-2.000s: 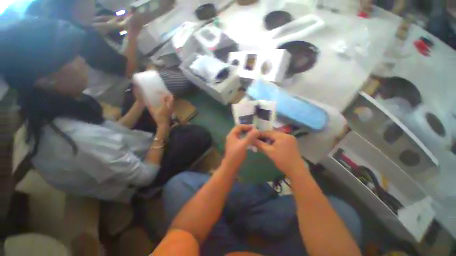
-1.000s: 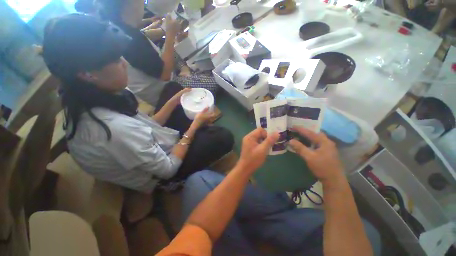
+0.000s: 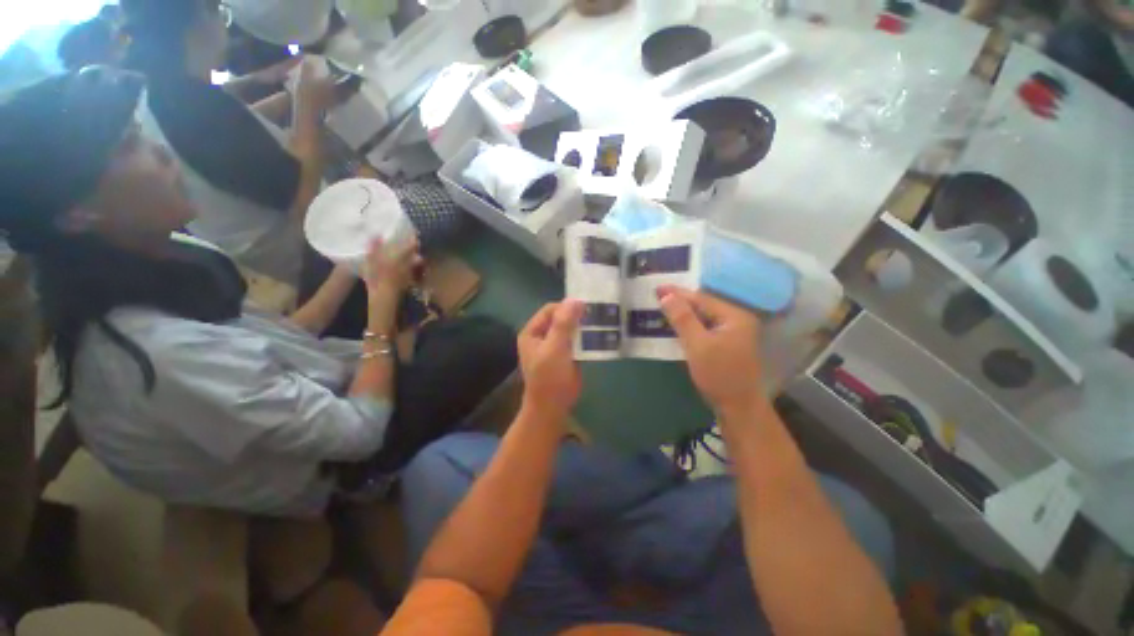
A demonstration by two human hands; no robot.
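Observation:
An instruction booklet [image 3: 634,288] is open in front of me, white pages with dark pictures and text. My left hand [image 3: 551,357] holds its left edge. My right hand [image 3: 714,344] holds its right side, fingers on the right page. Behind it a pale blue wrapped product [image 3: 749,276] lies on the table edge, partly hidden by the booklet. To the right a long open white box [image 3: 920,447] holds black and red cables, with a white insert with round holes [image 3: 964,304] standing behind it.
At left a seated person [image 3: 236,360] holds a white round tub [image 3: 359,221]. Ahead on the white table [image 3: 827,162] are an open box with a wrapped item [image 3: 510,186], a white box with window holes [image 3: 631,162], black discs [image 3: 734,134] and clear plastic bags [image 3: 889,106].
The booklet went from partly folded, with several panels showing, to spread open flat between both hands. The neighbour's tub is tilted more. The whole view has shifted.

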